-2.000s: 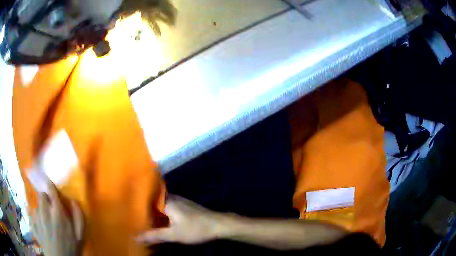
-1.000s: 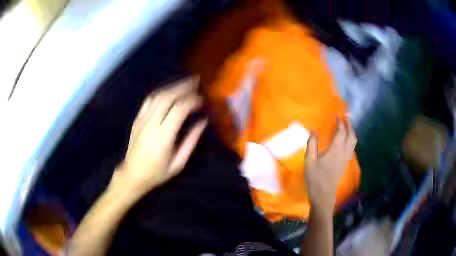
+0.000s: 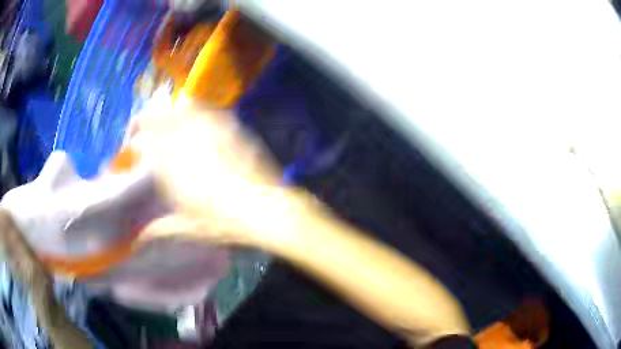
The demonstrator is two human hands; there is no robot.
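The picture is strongly blurred. My right hand (image 3: 197, 153) reaches in from the lower right and grips a white-lilac cloth piece (image 3: 88, 211) with orange strips, between thumb and fingers. The cloth hangs at the left, beside and below the hand. What looks like part of my left hand or forearm (image 3: 34, 286) shows at the lower left edge, against the cloth's left end. Its fingers cannot be made out.
A blue plastic basket (image 3: 102, 88) stands at the upper left, with orange cloth (image 3: 218, 65) beside it. The white machine table (image 3: 476, 88) curves along the upper right. Some orange cloth (image 3: 507, 334) shows at the bottom right.
The view has swung from the lap's orange pieces to the basket side. My right hand has left the orange pieces and now holds the white-lilac cloth. My left hand has moved to the picture's edge.
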